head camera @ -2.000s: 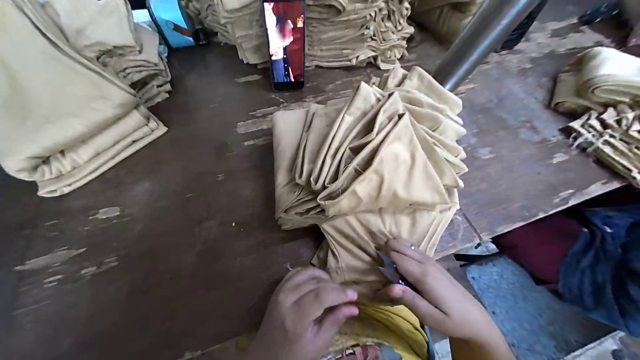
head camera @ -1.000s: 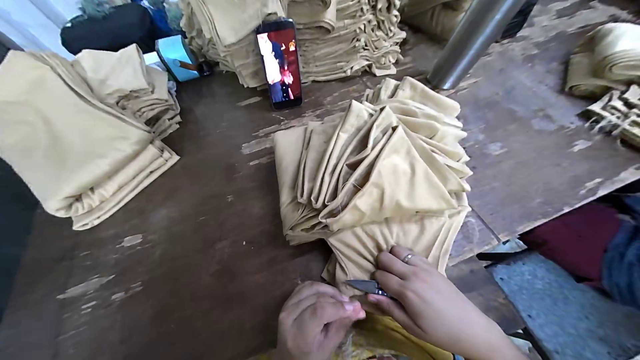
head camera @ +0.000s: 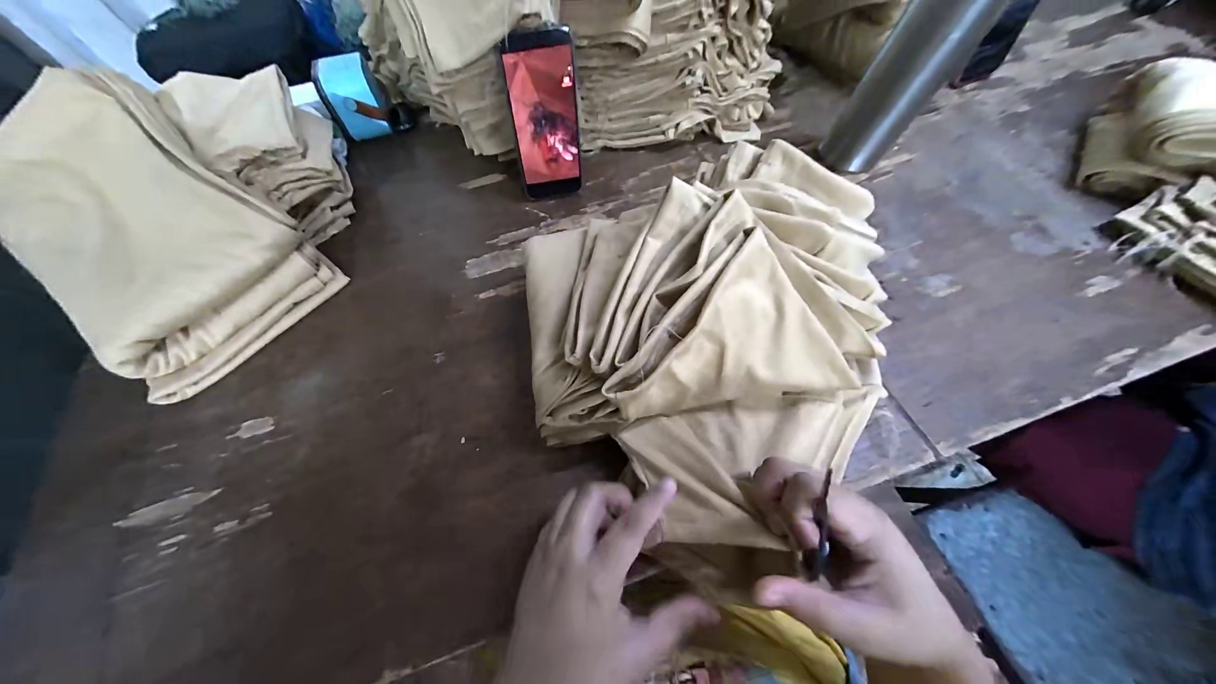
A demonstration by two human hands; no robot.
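A pile of folded tan fabric pieces (head camera: 750,313) lies at the table's front edge, its lowest layer spread toward me. My right hand (head camera: 864,570) holds a small dark-bladed cutting tool (head camera: 823,527), seen nearly edge-on, with its fingers curled at the cloth and the thumb apart. My left hand (head camera: 608,589) is at the left side of the same cloth, fingers spread and slightly blurred. Whether its fingertips pinch any fabric cannot be told. Yellow cloth (head camera: 774,646) shows below and between the hands.
A smartphone (head camera: 543,114) leans on a tall stack of tan fabric (head camera: 665,85). Folded tan cloth (head camera: 161,228) lies left, near a light-blue object (head camera: 350,95). A metal pole (head camera: 907,81) rises behind the pile. Rolled fabric (head camera: 1178,114) sits far right on the worn wooden table (head camera: 380,475).
My hands have moved apart from their close position a second ago. The blade, which pointed left toward my left fingers, now points upward. My left fingers have spread.
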